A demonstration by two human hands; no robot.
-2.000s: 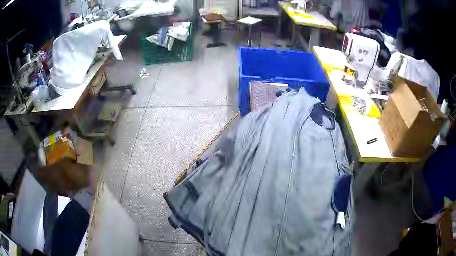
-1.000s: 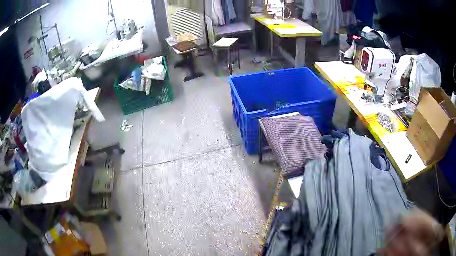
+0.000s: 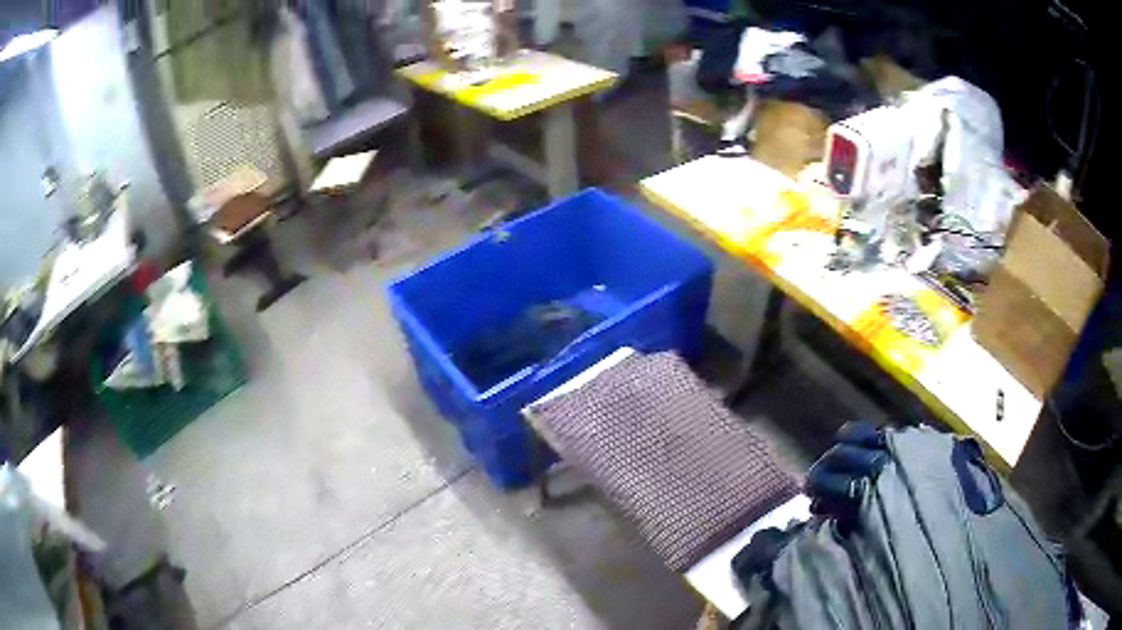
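Neither of my hands is in the picture. Grey-blue jackets with dark collars lie heaped at the lower right, cut off by the bottom edge. Beside them a checked brownish-purple cloth lies over a white-topped bench or table. Just beyond it stands a blue plastic bin, with some dark material low inside that I cannot make out.
A yellow-edged sewing table at the right bears a white machine, small parts and an open cardboard box. A green crate with white items stands at the left. Stools and another table are farther back.
The view has turned right and moved closer to the blue bin. The jackets have shifted to the lower right. A blurred hand seen at the lower right one second ago is out of view.
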